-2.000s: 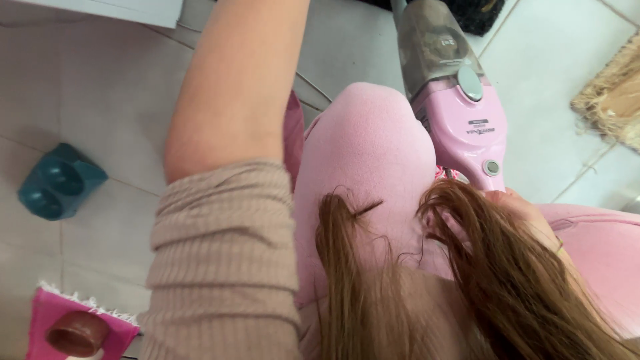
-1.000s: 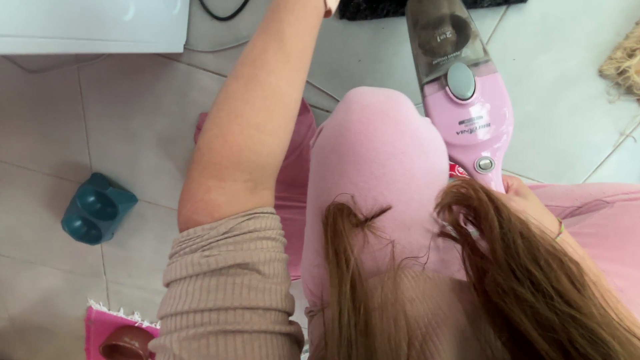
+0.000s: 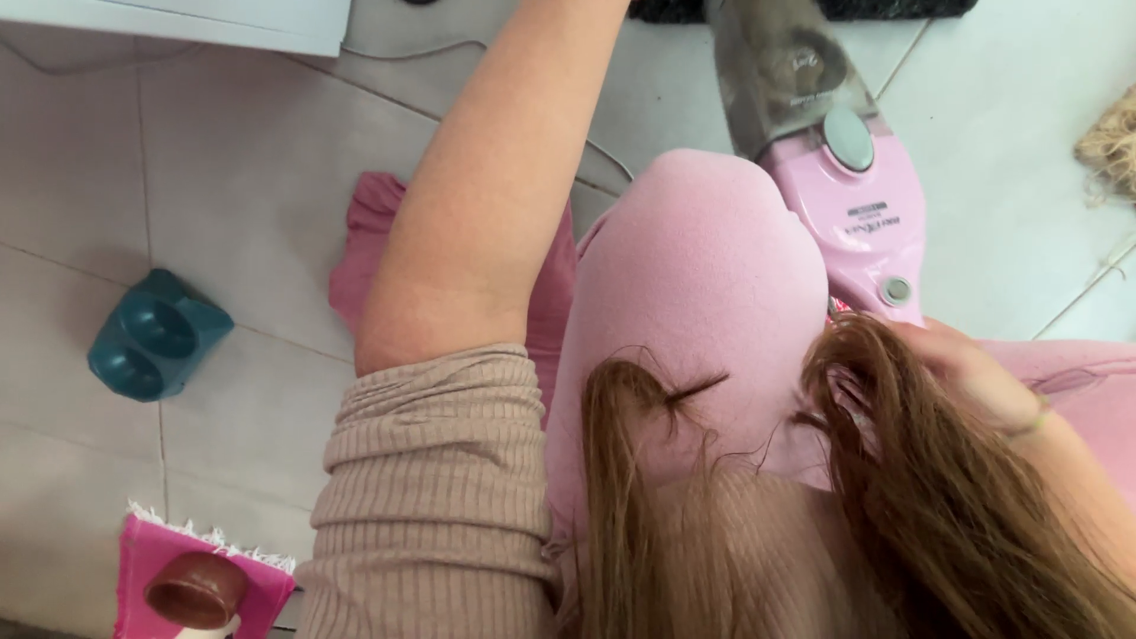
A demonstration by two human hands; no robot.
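A pink handheld vacuum cleaner [image 3: 856, 204] with a smoky see-through dust cup points to the top of the view, right of my raised knee. My right hand [image 3: 967, 373] is at its handle end, partly behind long hair, with the fingers closed around the handle. My left arm stretches up past the knee, and its hand lies beyond the top edge, out of sight. A dark fluffy mat [image 3: 896, 9] lies at the top, by the front of the dust cup. The vacuum's nozzle is cut off by the frame.
A teal double pet bowl [image 3: 160, 335] stands on the tiled floor at left. Below it, a brown bowl [image 3: 197, 589] sits on a pink fringed mat [image 3: 142, 555]. White furniture [image 3: 177, 22] is at top left, near a thin cable [image 3: 417, 55]. A beige shaggy mat [image 3: 1114, 146] lies at right.
The left hand, partly visible at the top edge one second ago, is now out of view. The vacuum remains in the right hand. The view has shifted a little.
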